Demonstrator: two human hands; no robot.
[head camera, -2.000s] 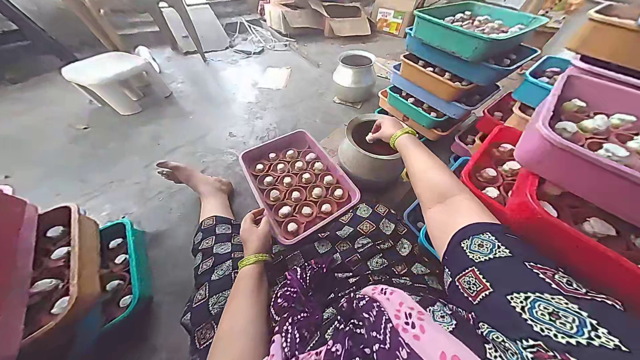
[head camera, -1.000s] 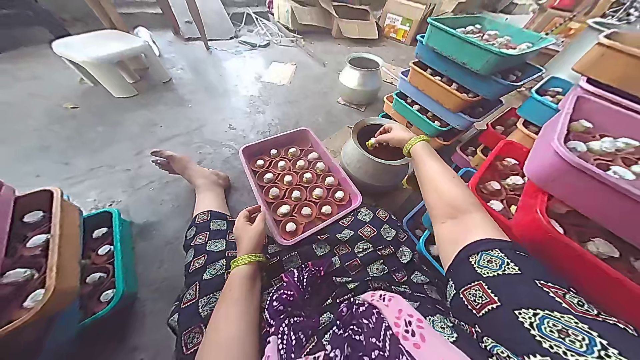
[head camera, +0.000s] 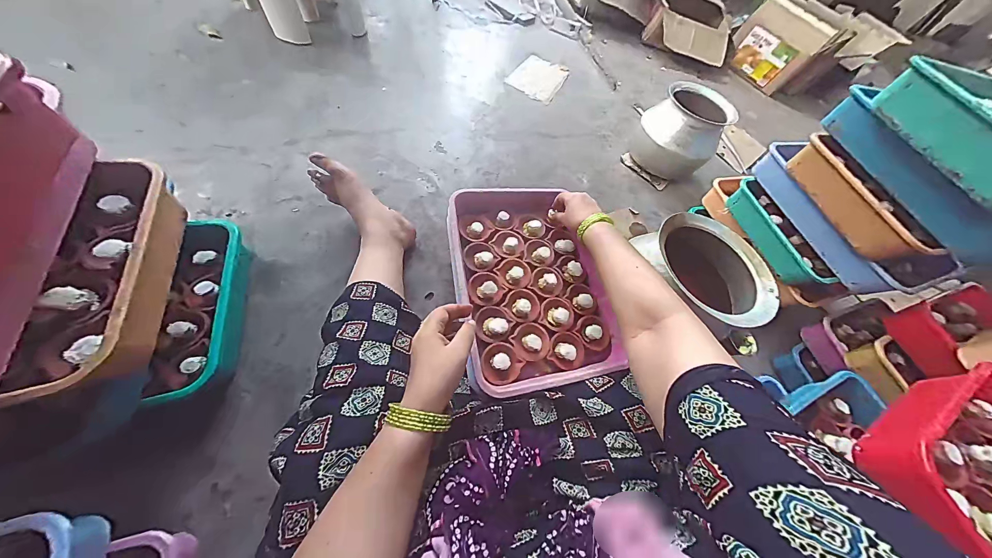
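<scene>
A pink plastic tray (head camera: 459, 256) rests on my lap, filled with rows of small reddish-brown clay cups (head camera: 501, 366), each with a white lump on it. At the tray's left rim is my left hand (head camera: 443, 349), thumb and fingertips touching the edge. My right hand (head camera: 575, 211) reaches over the far right corner, its fingertips pinching a small white lump (head camera: 552, 213) above or at a cup; whether the lump touches the cup cannot be told. Right of the tray, a metal pot (head camera: 763, 298) holds dark brown contents.
Another metal pot (head camera: 673, 136) stands farther back. Stacked trays of cups rise at right, including a red tray (head camera: 891, 434) and a teal tray (head camera: 930, 116). An orange tray (head camera: 167, 225) and a green tray (head camera: 242, 287) are at left. Cardboard boxes (head camera: 709, 39) lie behind.
My right hand has moved from the pot's mouth to the far right corner of the pink tray. My left hand stays at the tray's left edge. The view has tilted down.
</scene>
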